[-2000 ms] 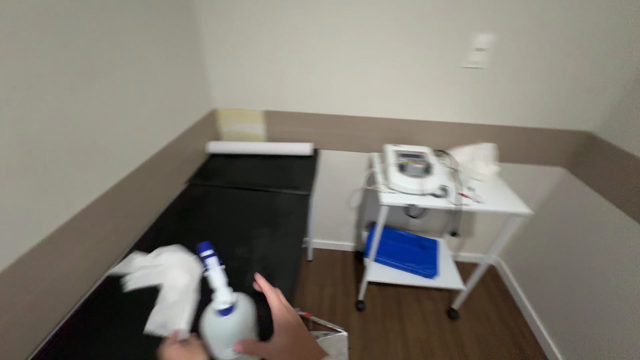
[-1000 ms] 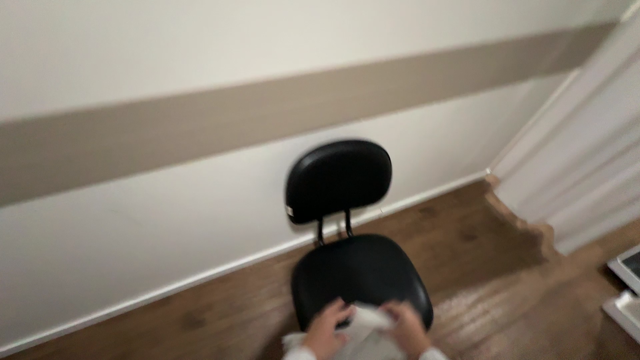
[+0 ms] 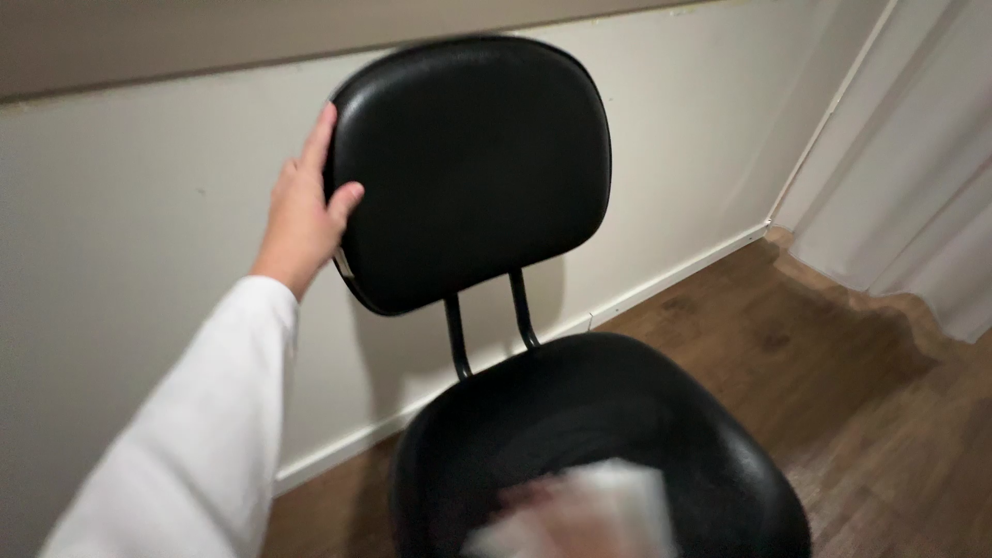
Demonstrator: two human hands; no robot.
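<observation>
My left hand (image 3: 302, 213), in a white sleeve, grips the left edge of the black padded backrest (image 3: 477, 167) of a chair, thumb on its front. Over the black chair seat (image 3: 620, 395), at the bottom of the view, my right hand (image 3: 570, 527) is blurred and holds a white cloth or paper wipe (image 3: 639, 504) against or just above the seat. Two dark metal bars (image 3: 457, 337) join the backrest to the seat. The chair's legs are hidden.
Behind the chair stands a pale wall (image 3: 178, 194) with a brown band along its top and a white baseboard (image 3: 666, 291). A white curtain (image 3: 914, 155) hangs at the right down to the brown wood-look floor (image 3: 876, 418).
Both hands were together with the white material in front of the seat; my left hand has moved to the backrest and the right is over the seat. The view is closer to the chair.
</observation>
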